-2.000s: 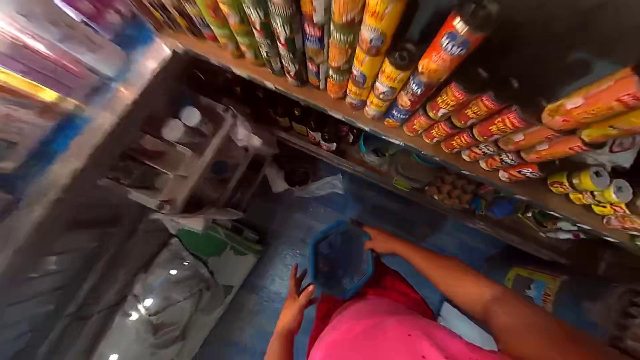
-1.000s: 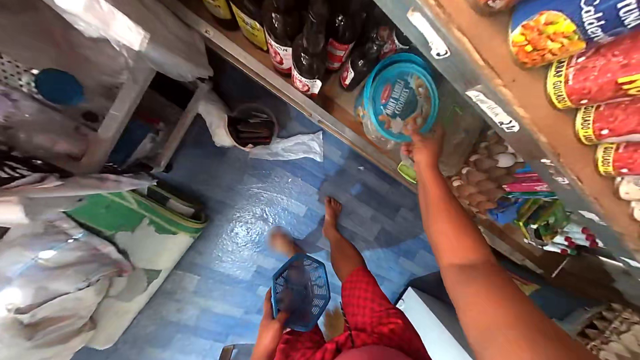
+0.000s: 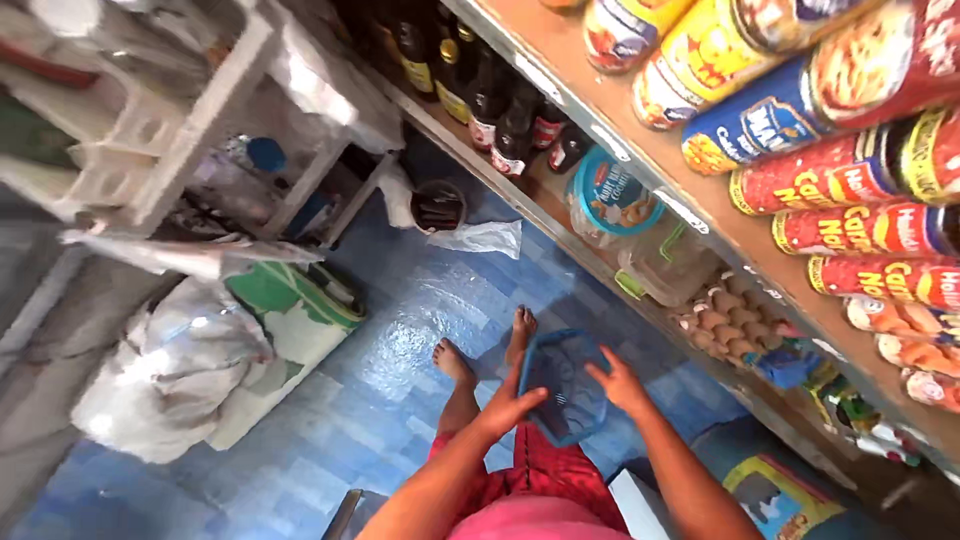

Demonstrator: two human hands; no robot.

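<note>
A blue plastic basket (image 3: 564,386) with open mesh sides is in front of my legs, above the floor. My left hand (image 3: 510,401) grips its left side, with the thumb over the rim. Beside the basket's right rim is my right hand (image 3: 619,381), its fingers spread; whether it touches the rim is hard to tell. Nothing else shows in that hand. The basket appears to hold nothing solid, and the floor shows through it. A round cookie tub (image 3: 619,191) with a turquoise lid stands on the lower shelf, up and to the right of the basket.
Food cans (image 3: 810,169) line the upper shelf at right. Dark bottles (image 3: 487,105), a clear container (image 3: 667,259) and eggs in trays (image 3: 727,319) occupy the lower shelf. A round bin (image 3: 439,206) stands on the blue floor (image 3: 405,337). Plastic-wrapped goods (image 3: 180,367) lie at left.
My right hand has let go of the cookie tub, which it touched one second ago, and has come back beside the basket. The basket is still in my left hand.
</note>
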